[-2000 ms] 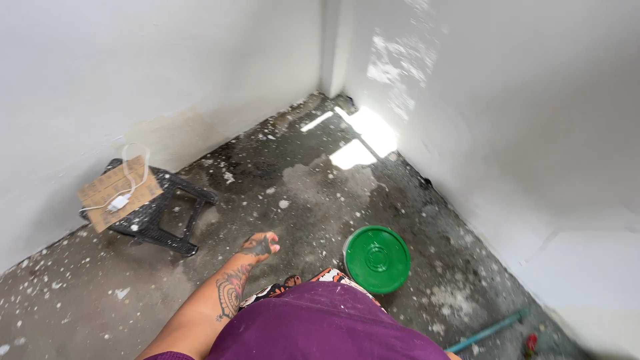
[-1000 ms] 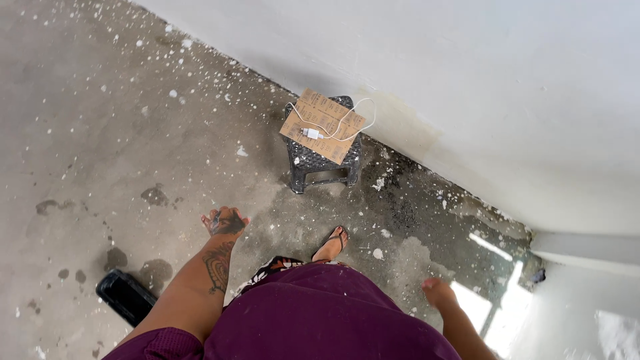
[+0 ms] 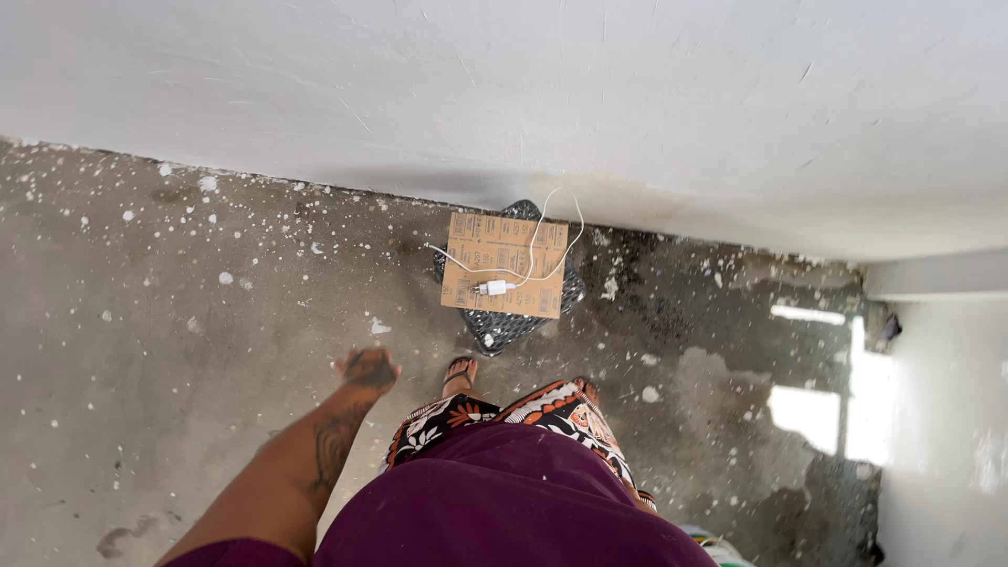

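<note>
My left hand [image 3: 368, 370] hangs over the concrete floor, fingers apart, with nothing seen in it; tattoos cover its back and forearm. Ahead of my feet stands a black plastic stool [image 3: 508, 329], speckled with paint. A sheet of sandpaper [image 3: 472, 236], its printed tan backing up, lies on the stool's seat. On the sheet rests a white charger plug [image 3: 494, 287] with a white cable [image 3: 581, 224] looping past the sheet's edges. The stool is a little ahead and to the right of my left hand. My right hand is out of view.
A white wall [image 3: 472, 94] runs behind the stool and meets another wall [image 3: 945, 409] at the right. The paint-spotted floor [image 3: 197, 378] has dark, wet-looking patches and bright light at the right. Part of a container [image 3: 720, 547] shows at the bottom edge.
The view has swung left from the corner and now centres on the stool. My right hand, seen one second ago, has left the view. My left hand stays empty.
</note>
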